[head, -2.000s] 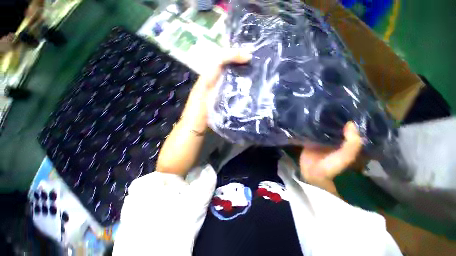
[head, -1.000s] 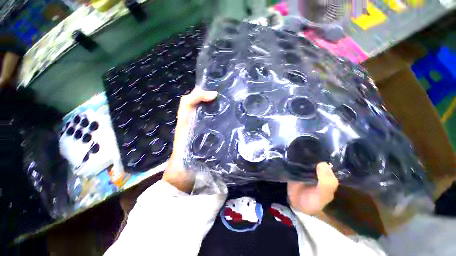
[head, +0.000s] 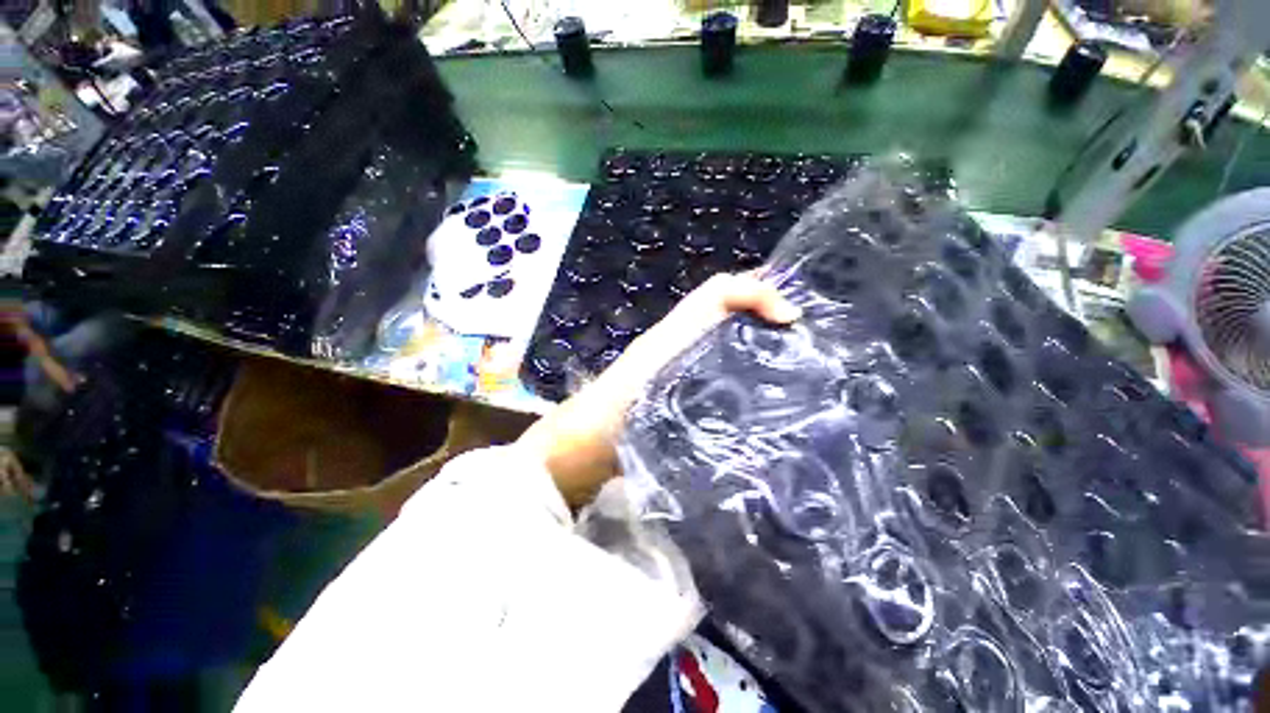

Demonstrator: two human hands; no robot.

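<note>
A black blister tray (head: 975,404) in clear, crinkled plastic film fills the right of the view, tilted down to the right. My left hand (head: 696,334) grips its upper left edge, thumb on top of the film. My right hand is not in view; the tray's lower right runs out of the picture. Another black tray (head: 655,223) lies on the bench behind, partly hidden by the held one. White backing sheets with black round pads (head: 499,230) lie left of that tray.
A tall black tray stack (head: 279,181) stands at the left. An open brown carton (head: 327,432) is below the bench edge. A grey fan (head: 1233,300) is at the right. A green line with black fixtures (head: 717,45) runs along the back.
The view has swung left and up. The wrapped tray has moved right and tilts more. The stack, carton and fan now show. My right hand has gone out of view.
</note>
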